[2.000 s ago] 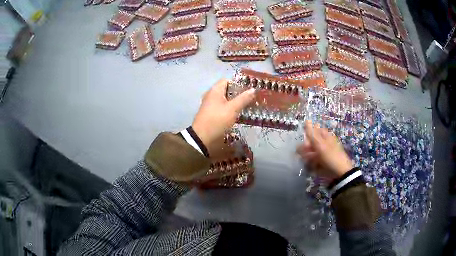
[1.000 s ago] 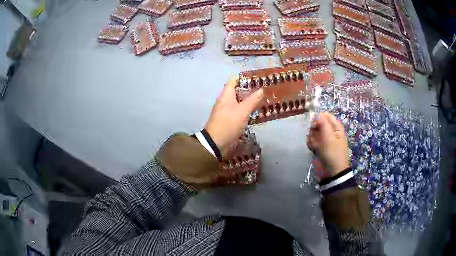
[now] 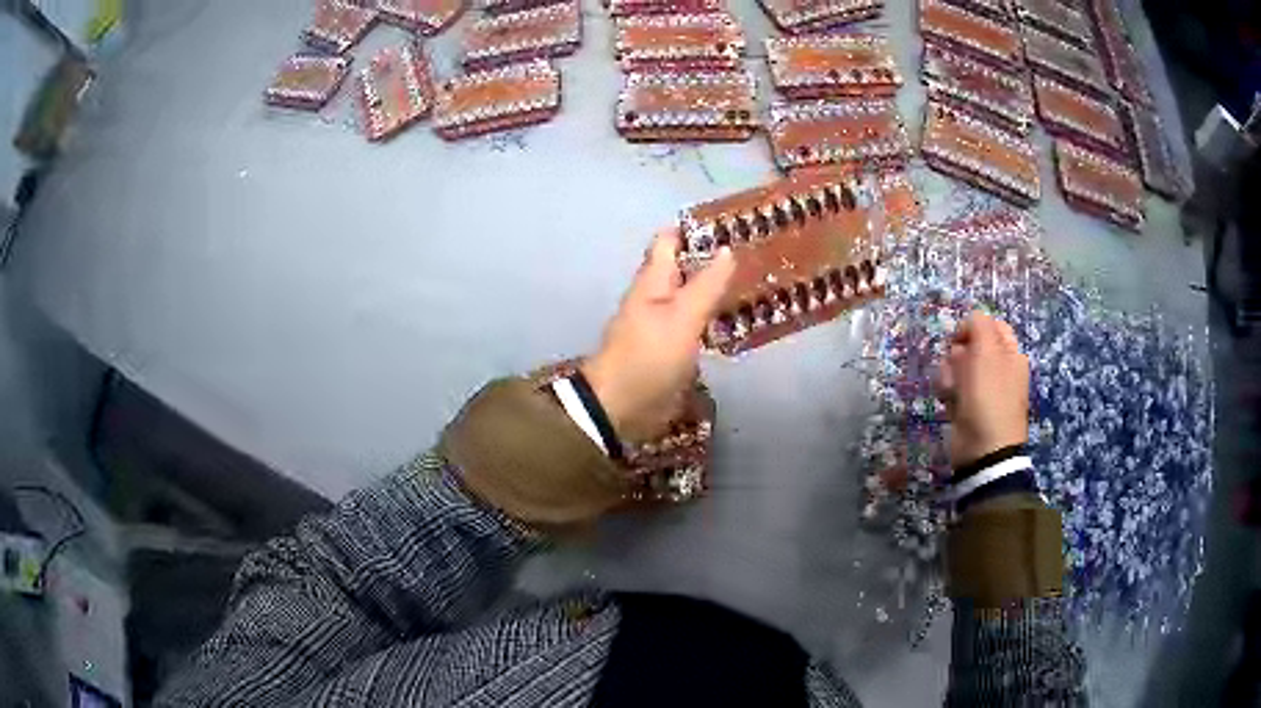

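Observation:
My left hand point(image 3: 657, 325) holds an orange-brown circuit board panel point(image 3: 802, 256) by its left end, thumb on top, raised and slightly tilted above the table. Rows of dark and silvery marks run along both long edges of the panel. My right hand point(image 3: 989, 385) is over the left part of a large loose heap of blue, violet and white small leaded components point(image 3: 1120, 443). Its fingers are bent together; whether they pinch a component cannot be told. A stack of panels point(image 3: 680, 450) lies partly hidden under my left wrist.
Many laid-out panels point(image 3: 689, 104) lie in slanting columns across the back of the pale grey table point(image 3: 277, 277). Another panel partly shows behind the held one, beside the heap. Thin leads stick out around the heap. Dark equipment stands beyond the right edge.
My right hand has moved from the held panel's right end to the right, over the heap. My left hand and the panel have shifted slightly right, and the panel is tilted more.

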